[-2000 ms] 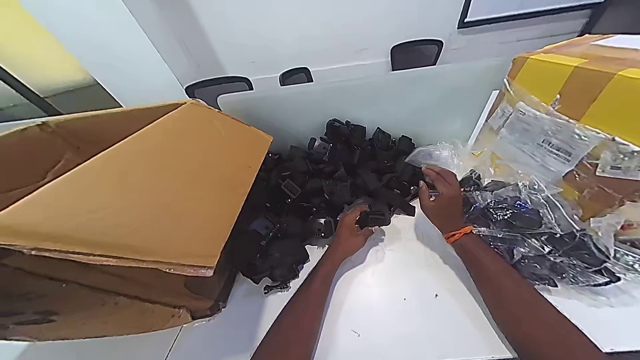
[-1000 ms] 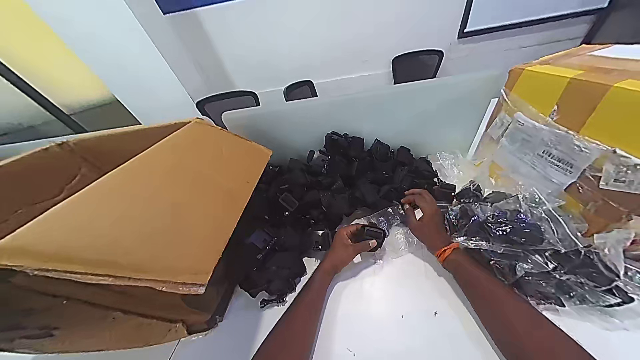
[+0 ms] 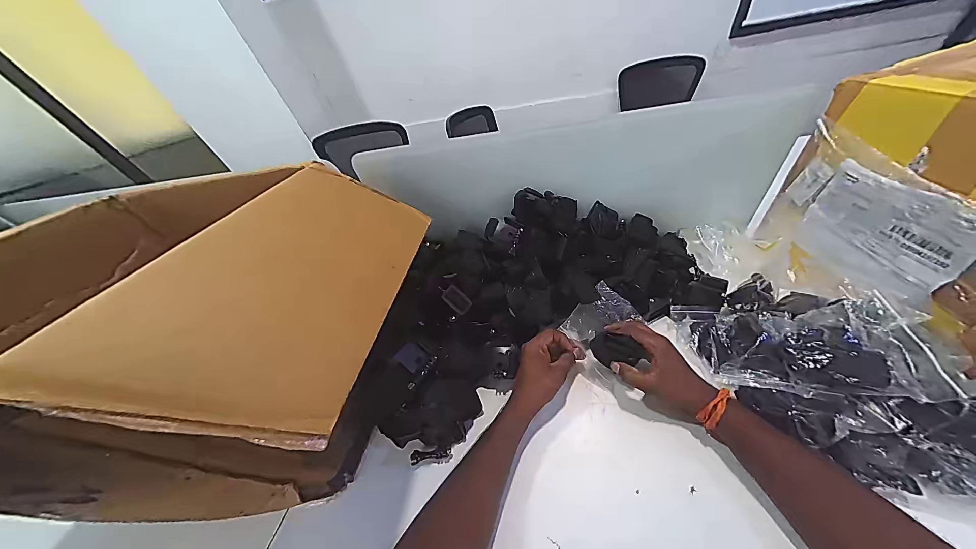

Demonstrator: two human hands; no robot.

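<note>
My left hand [image 3: 547, 366] pinches the edge of a clear plastic bag [image 3: 598, 314] over the white table. With its fingers around a black device [image 3: 619, 349], my right hand [image 3: 659, 370] holds it at the bag's opening; whether the device is partly inside cannot be told. An orange thread band [image 3: 714, 409] circles my right wrist. Behind and left of both hands lies a large heap of black devices [image 3: 526, 282], some with small screens and mounts. To the right, several clear bags [image 3: 808, 343] with black items inside lie piled together.
An open cardboard box [image 3: 221, 305] lies at the left, close against the heap. At the right stands a taped cardboard box [image 3: 907, 114] with a plastic pouch bearing writing. A frosted panel [image 3: 610, 168] edges the table [image 3: 610, 488], with chairs [image 3: 662, 82] beyond.
The black device, held in my left hand a second ago, is now in my right hand. My left hand now grips the clear bag.
</note>
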